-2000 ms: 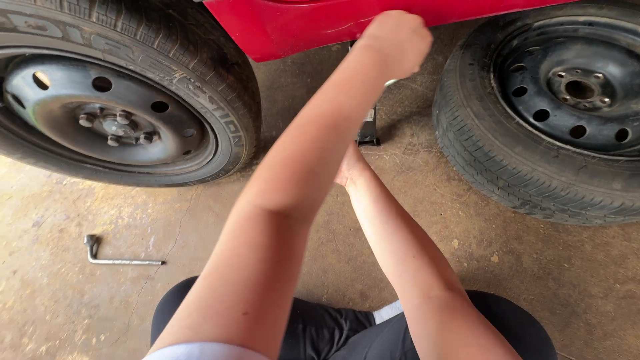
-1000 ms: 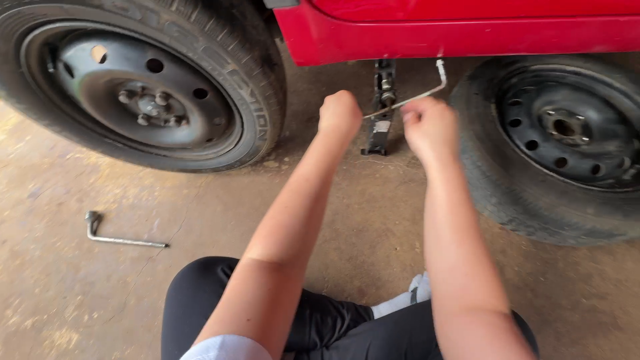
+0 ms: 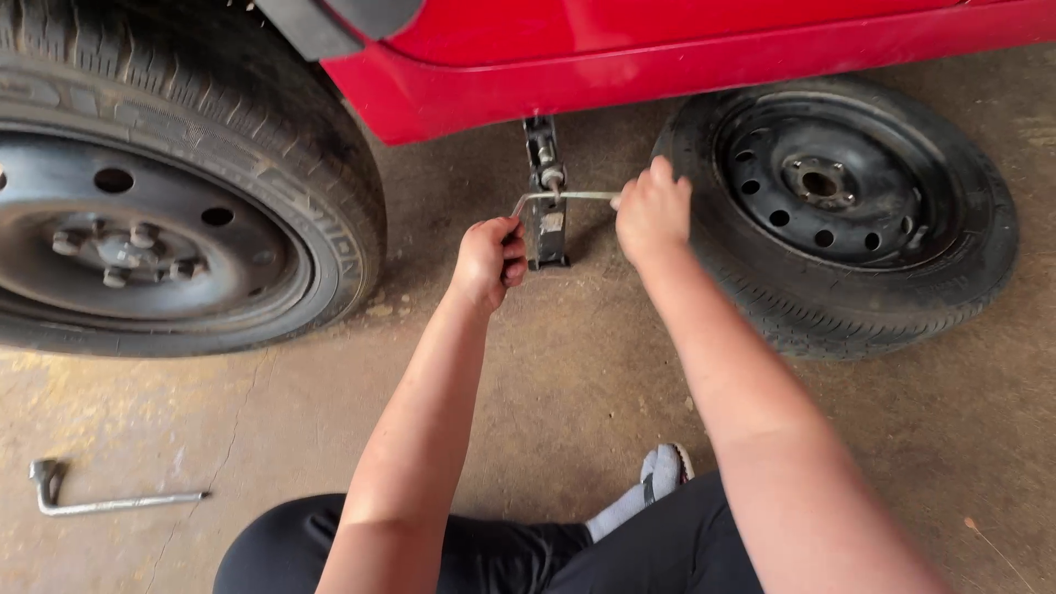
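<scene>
A black scissor jack [image 3: 550, 227] stands on the concrete floor under the sill of a red car [image 3: 511, 91]. A bent metal crank handle [image 3: 587, 195] meets the jack's screw end. My left hand [image 3: 490, 260] is closed around the handle's bent left end, below and left of the screw. My right hand [image 3: 654, 210] grips its other end, to the right of the jack; the fingers partly hide that end.
A mounted wheel [image 3: 124, 223] with lug nuts is at the left. Another wheel [image 3: 825, 239] lies on the floor at the right, partly under the car. An L-shaped lug wrench [image 3: 124, 503] rests at lower left. My socked foot [image 3: 643, 491] is below.
The crank has turned: its bent end, at upper right one second ago, is now at the left in my left hand. My arms, crossed two seconds ago, are apart. The view has shifted.
</scene>
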